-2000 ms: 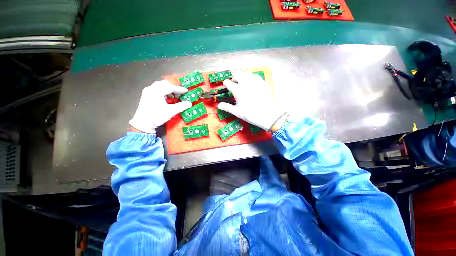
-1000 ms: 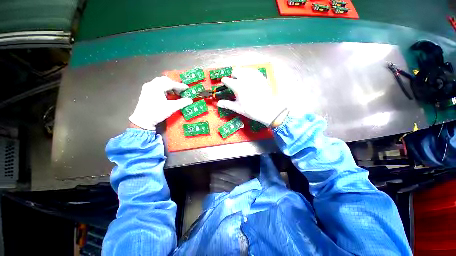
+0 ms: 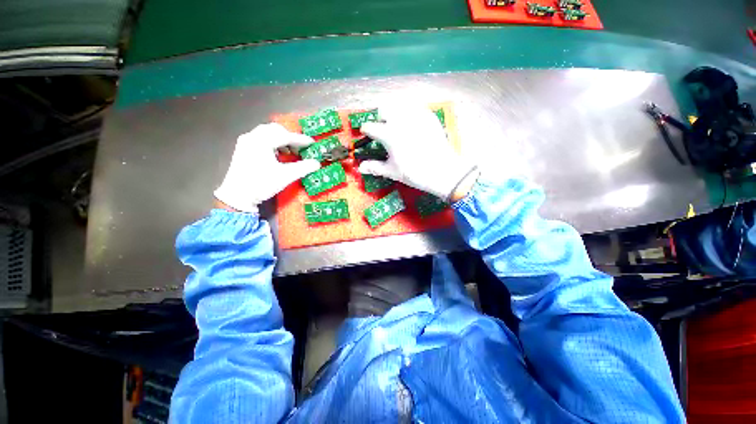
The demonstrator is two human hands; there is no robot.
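Observation:
A red-orange foam pad (image 3: 331,233) lies on the metal bench top with several small green circuit boards in rows. My left hand (image 3: 264,168), in a white glove, holds the left end of one circuit board (image 3: 319,151) in the left column between thumb and fingers. My right hand (image 3: 419,153), also gloved in white, holds the dark-handled side cutters (image 3: 338,154), their jaws pointing left over that board. My right hand hides part of the pad and some boards. Whether the jaws touch the board cannot be told.
The bare metal bench top (image 3: 178,178) borders a green conveyor (image 3: 331,29). Another red pad (image 3: 539,12) with boards lies on the conveyor. Open spare cutters (image 3: 666,124) lie at right beside a black object (image 3: 714,116). A red stack (image 3: 721,360) stands at lower right.
The pad on the conveyor has moved slightly to the right and up. The cutter jaws have shifted slightly over the same board. My hands stay in nearly the same place.

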